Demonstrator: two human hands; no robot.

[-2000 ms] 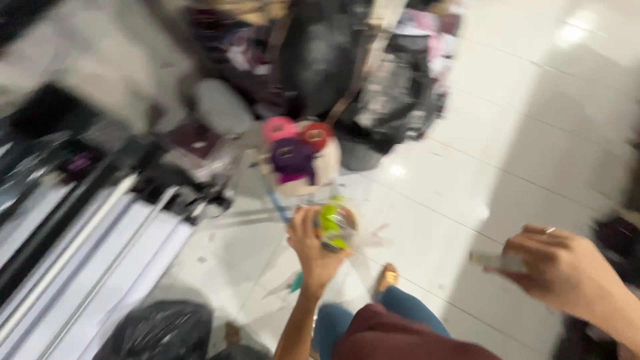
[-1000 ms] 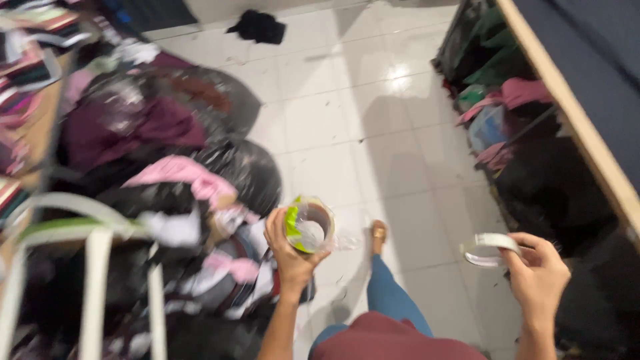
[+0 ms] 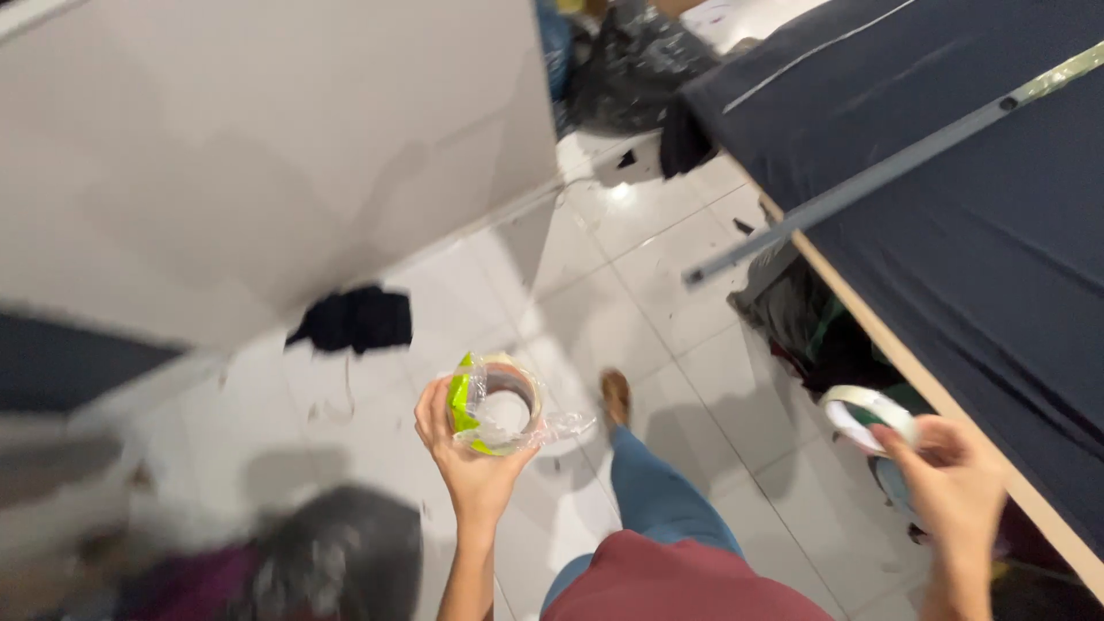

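Observation:
My left hand [image 3: 476, 466], low and left of centre, grips rolls of tape [image 3: 533, 397] that sit partly in clear plastic wrap with a bright green printed part. A loose end of the wrap sticks out to the right. At the right, my right hand [image 3: 944, 466] pinches a single narrow roll of pale tape [image 3: 869, 412] by its lower right rim, with the ring tilted. That roll is held near the wooden edge of a table covered in dark cloth [image 3: 957, 198]. The two hands are well apart.
A grey metal bar [image 3: 880, 179] lies across the table and juts past its edge. Black plastic bags stand on the floor at the lower left [image 3: 345, 552] and beyond the table [image 3: 638, 73]. Black cloth [image 3: 358, 319] lies by the pale wall [image 3: 285, 129]. Fabrics are piled under the table.
The view has swung far along the floor as I walk, and the dark cloth-covered table now fills the right side. Both hands still hold their tape.

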